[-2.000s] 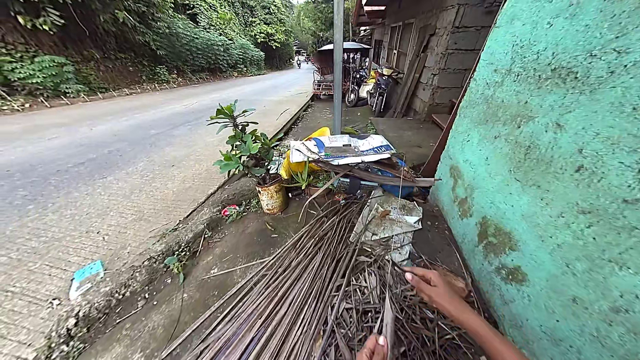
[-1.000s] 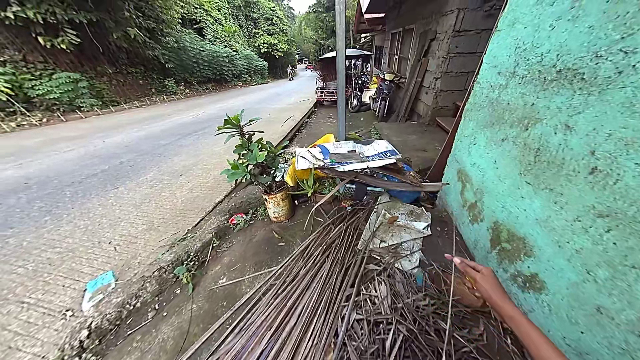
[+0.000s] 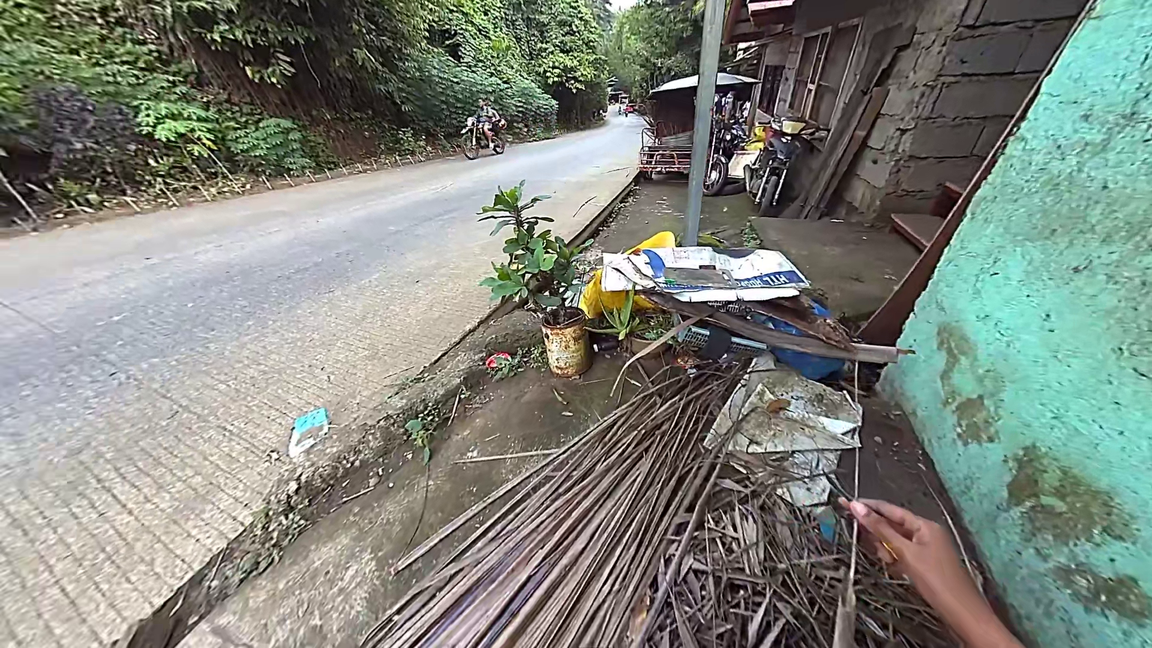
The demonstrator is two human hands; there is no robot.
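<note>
At the lower right, my right hand (image 3: 900, 540) has its thumb and fingers closed on a small dark thing, likely a knife, whose tip shows past the fingertips. A thin pale leaf rib (image 3: 855, 504) stands upright beside those fingertips. My left hand is out of the frame. Below and left of my right hand lies a heap of short dry leaf strips (image 3: 756, 576). Long dry palm leaves (image 3: 576, 513) fan out to the left of that heap. A dirty pale sheet (image 3: 792, 418) lies beyond the heap.
A rusty can (image 3: 567, 344) holds a leafy plant. Behind the leaves, a printed sack (image 3: 711, 273) and dry stalks (image 3: 774, 335) lie piled by a metal pole (image 3: 705, 126). A green wall (image 3: 1044, 360) bounds the right. A person on a motorcycle (image 3: 486, 130) is on the road.
My left hand, at the bottom edge two seconds ago, has left the view. The motorcycle on the road has come nearer. The upright rib beside my right hand shows only in the later frames.
</note>
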